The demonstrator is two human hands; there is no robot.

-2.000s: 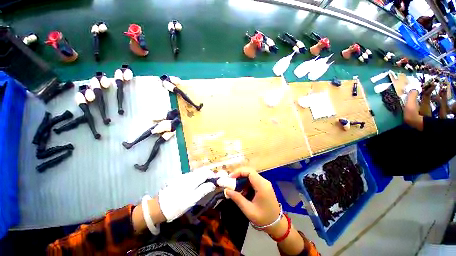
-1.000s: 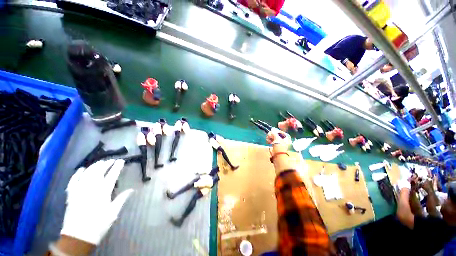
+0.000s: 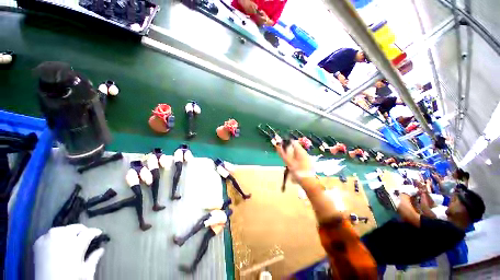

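Observation:
My left hand [image 3: 68,254], in a white glove, is at the lower left over the pale mat [image 3: 118,268], closed around a short dark piece that looks like a black figure leg [image 3: 96,244]. My bare right hand [image 3: 296,158] is over the belt's near edge; a dark tip shows above its fingers and a thin black leg [image 3: 285,179] hangs below. Its grip is partly hidden. Leg-and-hip subassemblies [image 3: 179,170] lie on the mat, one [image 3: 232,179] reaching onto the tan board [image 3: 268,219]. Loose black legs [image 3: 68,206] lie at the mat's left.
A blue bin [image 3: 24,191] with black legs stands at left, beside a dark bottle [image 3: 74,112]. The green belt [image 3: 137,71] carries red-and-tan pieces [image 3: 162,117] and subassemblies. A black tray [image 3: 145,24] is across it. A person in black [image 3: 422,235] sits at right.
My left hand has moved down and left and closed from an open spread. My right hand stays out by the belt, now with a black leg showing below it. The view has shifted.

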